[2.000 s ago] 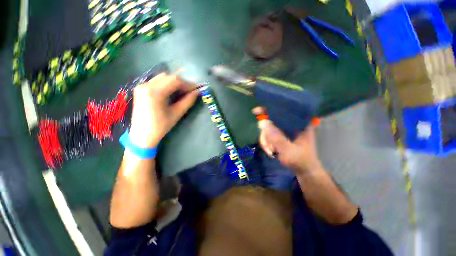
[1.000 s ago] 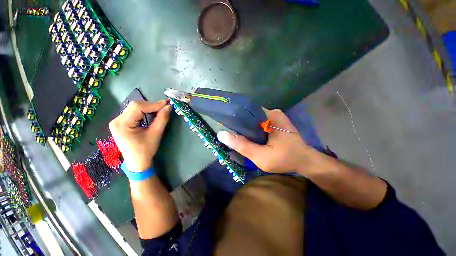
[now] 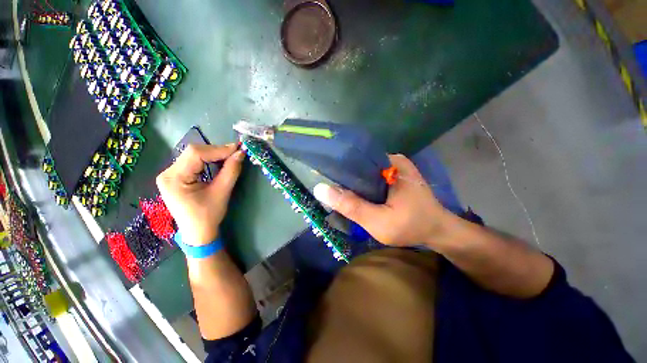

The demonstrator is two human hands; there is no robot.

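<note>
My right hand [image 3: 394,209] is closed around the dark blue soldering gun [image 3: 333,156]. Its metal tip is at the far end of the green PCB strip [image 3: 292,197]. The strip runs from there down towards my body. My left hand [image 3: 202,181] has thumb and index finger pinched at that same strip end, just left of the tip; what lies between the fingertips is too small to tell. A blue band [image 3: 197,246] is around the left wrist. Red and black lead wires [image 3: 144,237] lie in heaps left of my left hand.
PCB panels [image 3: 117,64] lie at the far left with a black sheet [image 3: 79,127] on them. A round brown dish [image 3: 308,32] stands at the back. The green conveyor [image 3: 92,283] runs along the left. A thin line [image 3: 507,170] hangs at the right over the floor.
The view has shifted since the first frame. The gun tip has come to the strip's far end beside my left fingertips. Over the last second, the hands have barely moved.
</note>
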